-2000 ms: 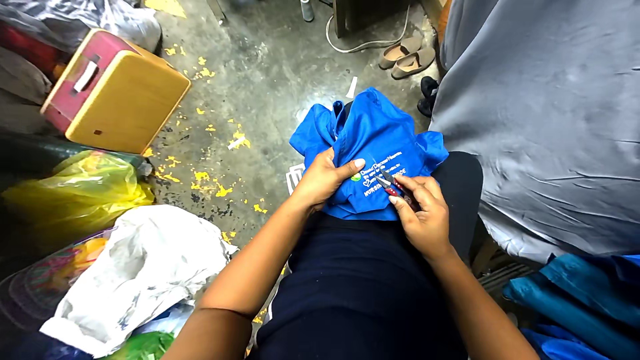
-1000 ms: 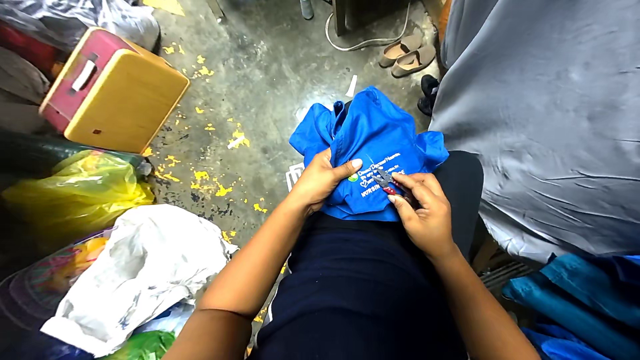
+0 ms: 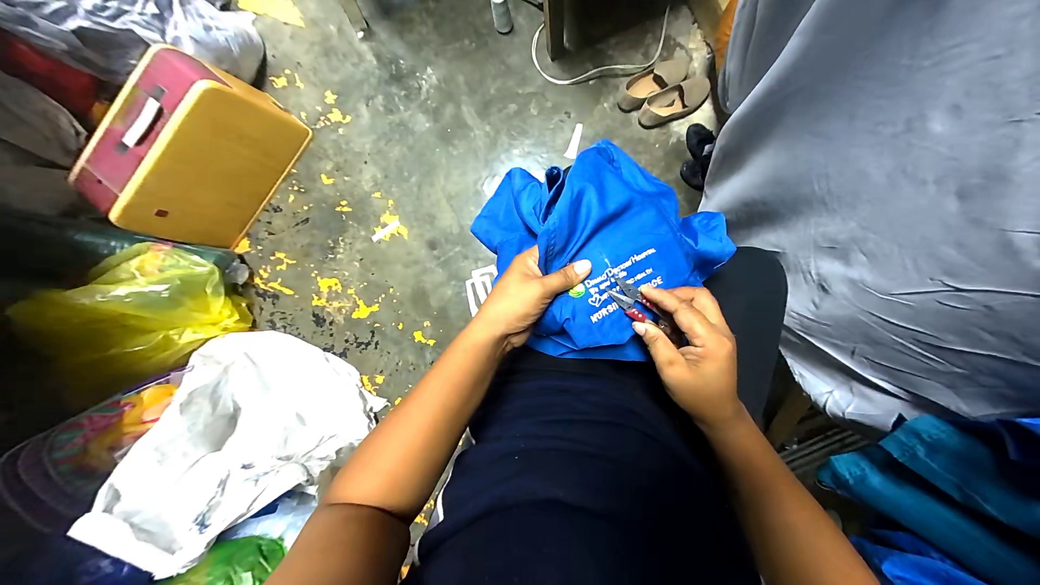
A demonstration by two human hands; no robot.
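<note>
A blue cloth garment [image 3: 617,211] with white and green printed or stitched lettering lies bunched over my lap. My left hand [image 3: 524,296] grips its left part, thumb on top beside the lettering. My right hand [image 3: 691,341] holds small thread snips with red handles [image 3: 635,314], thumb and fingers on the two sides. The blades of the snips are parted, and their tips point up and left, over the lettering. Whether the tips touch the cloth, I cannot tell. The fingers of my left hand are partly hidden by the cloth.
A yellow and red case [image 3: 211,162], a yellow plastic bag [image 3: 138,309] and a white crumpled bag [image 3: 244,422] stand at the left. Brown shoes [image 3: 674,101] and a pale cable [image 3: 593,75] lie on the floor ahead. Grey cloth [image 3: 894,203] hangs at the right, above teal fabric [image 3: 918,479].
</note>
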